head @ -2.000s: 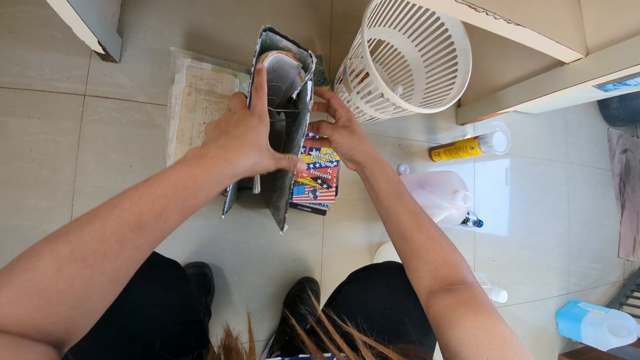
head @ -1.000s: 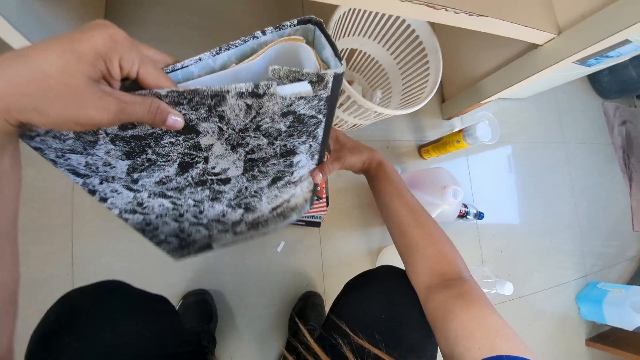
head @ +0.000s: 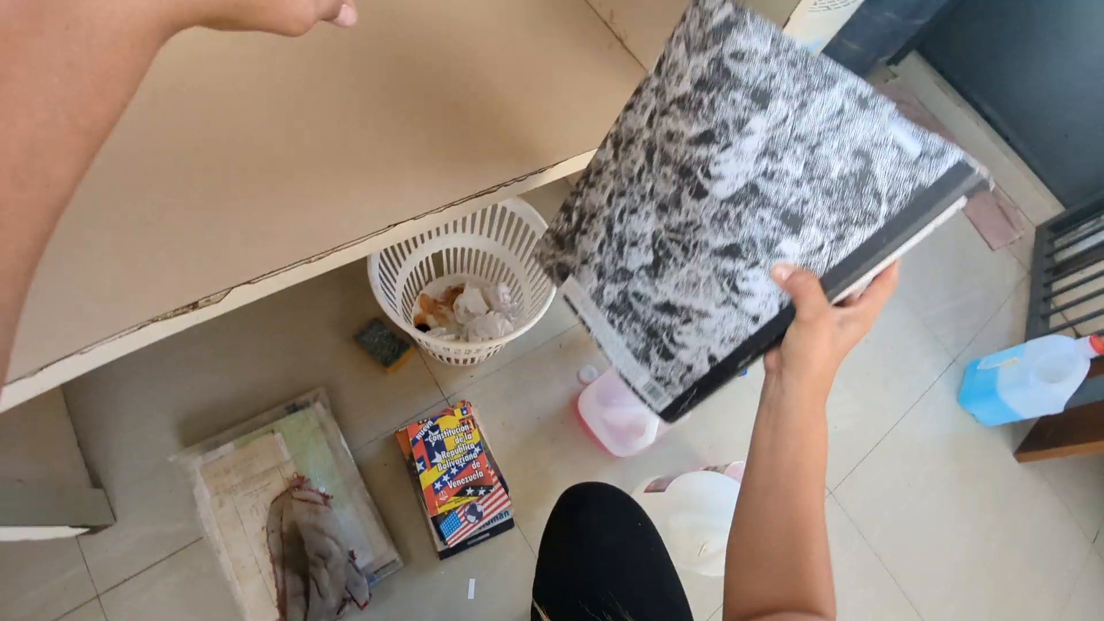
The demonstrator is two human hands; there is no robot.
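My right hand (head: 828,319) grips a black-and-white marbled lever arch binder (head: 742,190) by its dark spine edge, thumb on the cover. The binder is raised at the right and tilted, its upper end by the shelf. My left hand (head: 302,13) is at the top left above the beige board surface (head: 345,112), partly cut off by the frame edge; nothing shows in its visible part. On the floor below lie a small stack of books (head: 457,474) and a plastic-covered folder (head: 345,483) with a grey cloth (head: 310,552) on it.
A white slotted wastebasket (head: 397,293) with crumpled waste stands under the board's chipped edge, beside a sponge (head: 382,343). Around my knee are a jug of pink liquid (head: 617,414) and a white round container (head: 694,517). A jug of blue liquid (head: 1026,379) stands at the right.
The binder, held in both hands a second ago, has moved up and right in my right hand alone. My left hand has let go of it. The view has shifted markedly.
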